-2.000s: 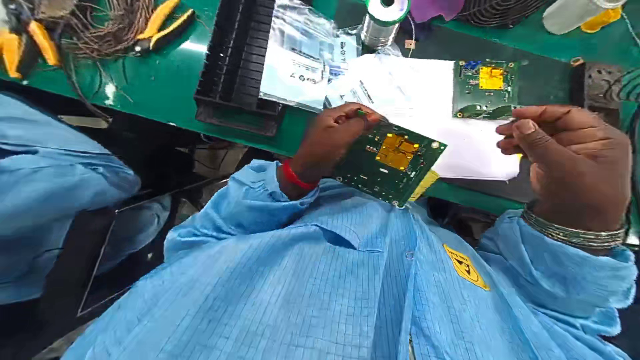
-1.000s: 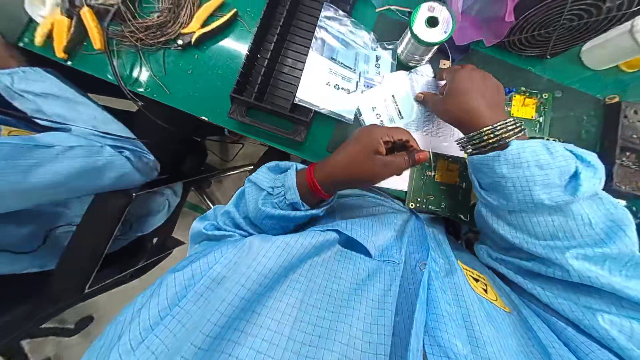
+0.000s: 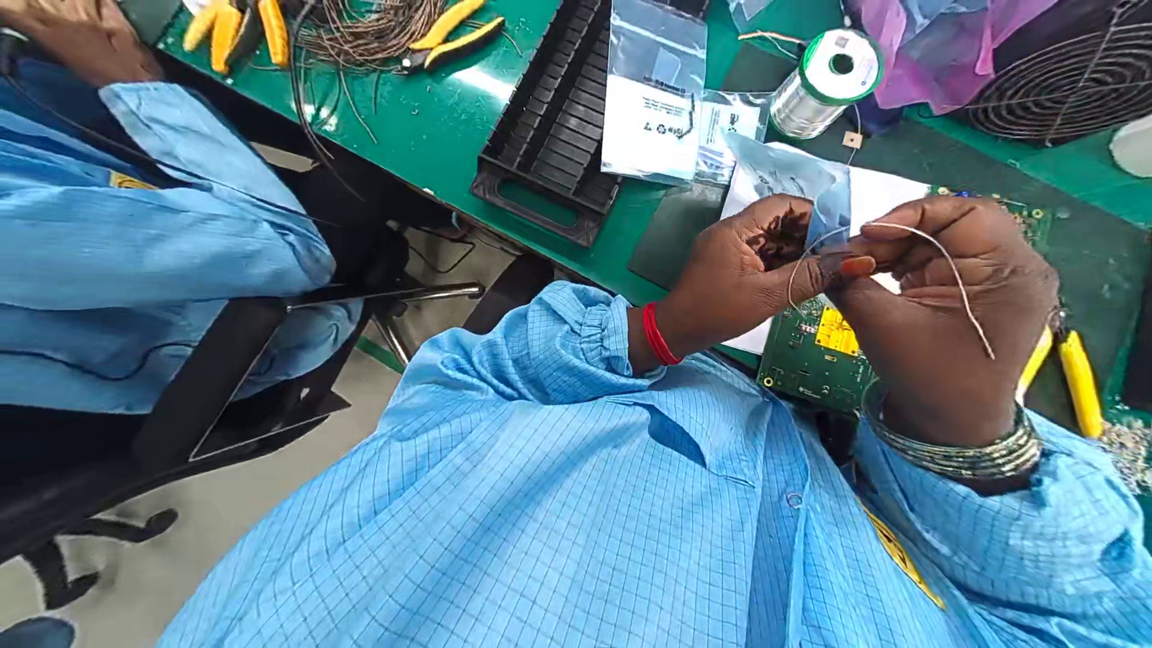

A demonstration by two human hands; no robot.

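Note:
My left hand [image 3: 751,261] pinches a small translucent plastic bag [image 3: 796,175] between thumb and fingers. Fingertips of my right hand [image 3: 945,306] meet it at the bag's lower edge, and a thin pale wire [image 3: 956,270] loops out from them over the back of the hand. Whether part of the wire is inside the bag cannot be told. Below both hands a green circuit board [image 3: 801,360] with a yellow square lies near the table edge. Another circuit board [image 3: 1035,220] shows behind my right hand. White paper [image 3: 886,193] lies under the hands.
A solder wire spool [image 3: 823,85], printed clear bags [image 3: 652,108] and a black slotted rack [image 3: 549,117] stand beyond my hands. Yellow-handled cutters [image 3: 1080,382] lie at right, orange-handled pliers [image 3: 454,31] and coiled brown wires [image 3: 369,36] at upper left. A co-worker's sleeve [image 3: 202,153] is at left.
The circuit board that my left hand held two seconds ago now lies below my hands. Both hands have come together at the small bag, and the pale wire now shows at my right hand.

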